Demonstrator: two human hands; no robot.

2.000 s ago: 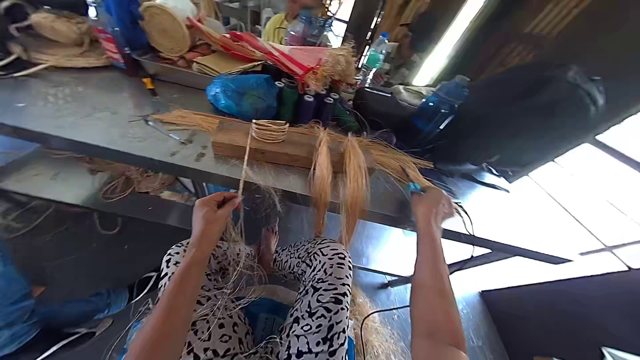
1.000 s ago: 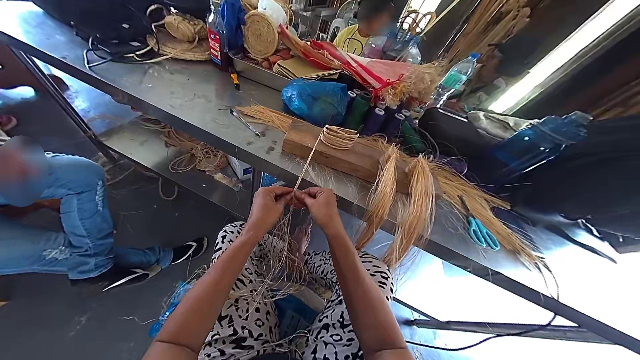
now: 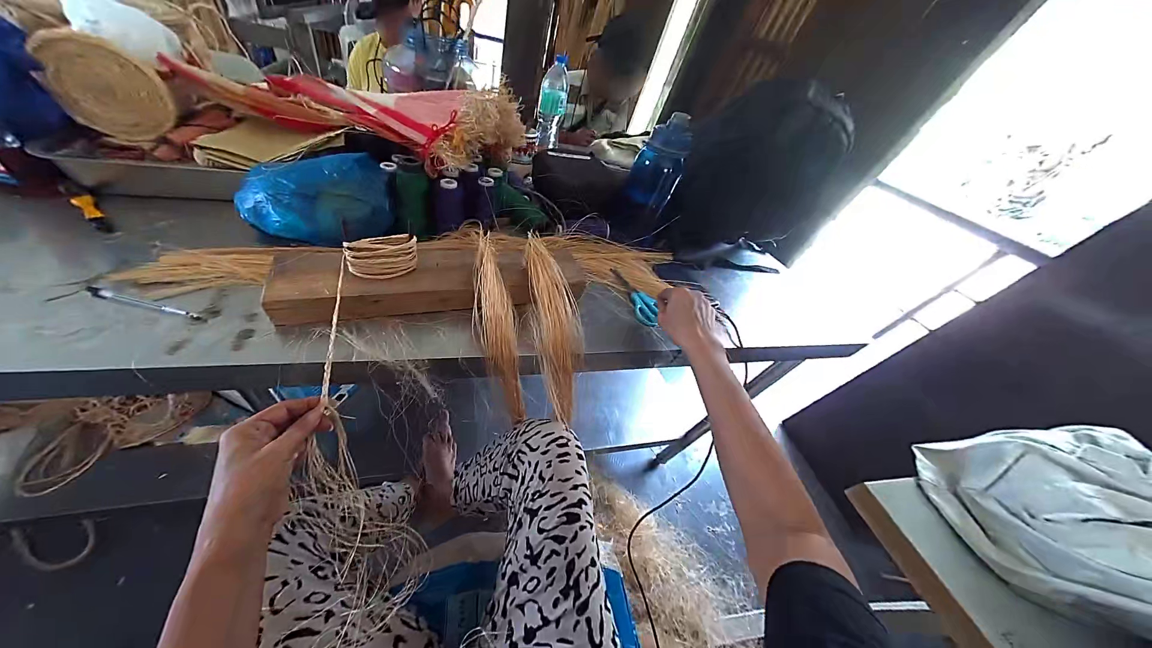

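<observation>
My left hand (image 3: 270,445) pinches the lower end of a braided fibre cord (image 3: 334,337), from which loose strands hang over my lap. The cord runs up to a coil (image 3: 382,256) wound on a wooden block (image 3: 315,292) on the metal table. Two hanks of tan fibre (image 3: 552,315) hang from the block over the table's front edge. More straight fibre (image 3: 216,268) lies behind and beside the block. At its right end my right hand (image 3: 688,317) has its fingers on the fibre ends, beside teal-handled scissors (image 3: 645,308); whether it grips fibre or scissors is unclear.
A pen (image 3: 144,303) and a yellow-black cutter (image 3: 90,209) lie at left. Behind the block stand a blue plastic bag (image 3: 315,198), thread spools (image 3: 448,205) and a blue bottle (image 3: 659,162). A black cable (image 3: 666,504) hangs at right. Other people sit beyond the table.
A second ago both my hands were together at the cord above my lap. Now my right hand is far right beside the scissors, while my left hand still holds the cord. The view has swung.
</observation>
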